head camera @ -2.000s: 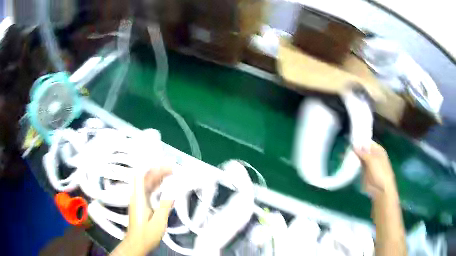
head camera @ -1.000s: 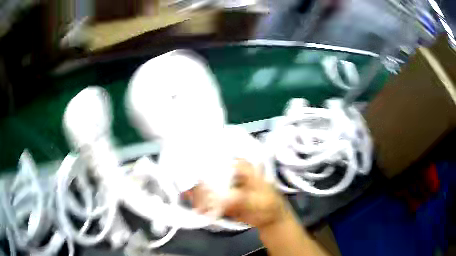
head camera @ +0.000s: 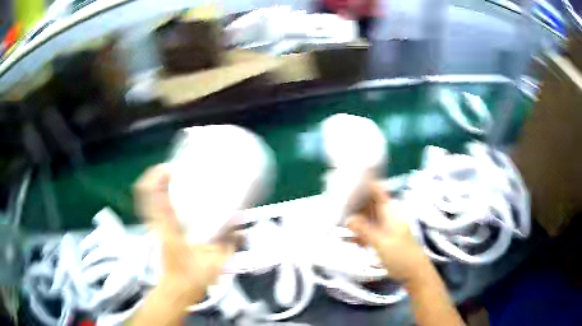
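A glossy white neck fan (head camera: 220,175) is held up over the worktop's far edge, blurred and overexposed. My left hand (head camera: 185,239) is closed around its left rounded end. My right hand (head camera: 383,229) grips the other rounded end (head camera: 356,143), further right. The middle of the band between the hands is washed out, so its join is hard to see. More white neck fans lie tangled on the dark worktop, in a heap at the left (head camera: 96,267) and a heap at the right (head camera: 469,197).
The green conveyor belt (head camera: 408,121) runs behind the worktop, with a white unit (head camera: 464,109) on it. Opened brown cartons (head camera: 217,79) stand beyond the belt. A large brown carton (head camera: 552,146) stands at the right edge. Blue floor (head camera: 542,296) shows at lower right.
The view has swung right from the teal desk fan end, then slightly back left. My left hand has come into view on the large rounded end; my right hand now grips the other end.
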